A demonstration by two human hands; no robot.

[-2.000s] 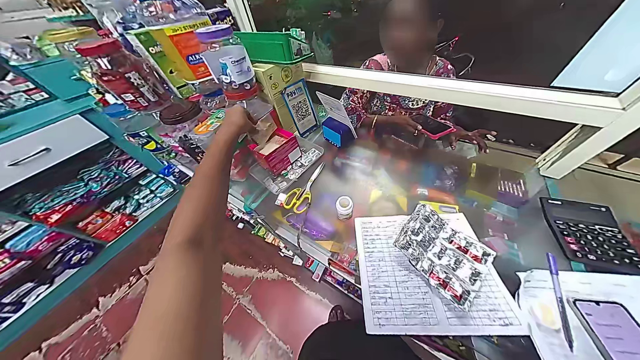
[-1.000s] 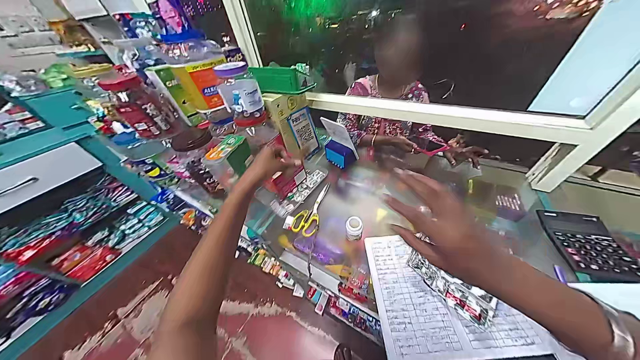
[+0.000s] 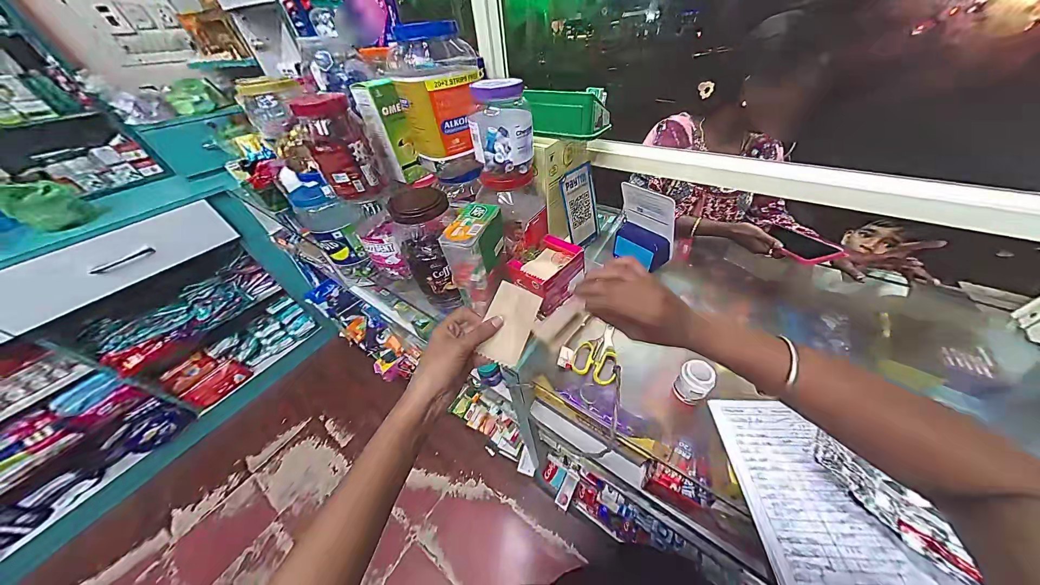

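Note:
My left hand [image 3: 457,349] holds a small brown paper packet [image 3: 512,323] between thumb and fingers, at the counter's near left edge. Just behind the packet stands an open red box [image 3: 552,276] with similar pale paper inside. My right hand [image 3: 630,302] is raised over the glass counter, right of the red box, its fingers bent; whether it holds anything cannot be told. Below it lie yellow-handled scissors [image 3: 597,361], and a white-capped bottle [image 3: 694,382] stands further right. Blister strips [image 3: 894,496] lie on a written sheet [image 3: 800,487], partly hidden by my right forearm.
Plastic jars [image 3: 500,134] crowd the counter's back left, beside a green basket [image 3: 567,112] and a printed code stand [image 3: 579,203]. A blue holder [image 3: 642,244] stands near the window rail. Beyond it are a person with a phone [image 3: 808,244] and a child. Stocked shelves [image 3: 195,349] line the left.
My left hand now holds a brown paper packet away from the red box. My right hand has moved left from above the written sheet to beside that box. The view has shifted.

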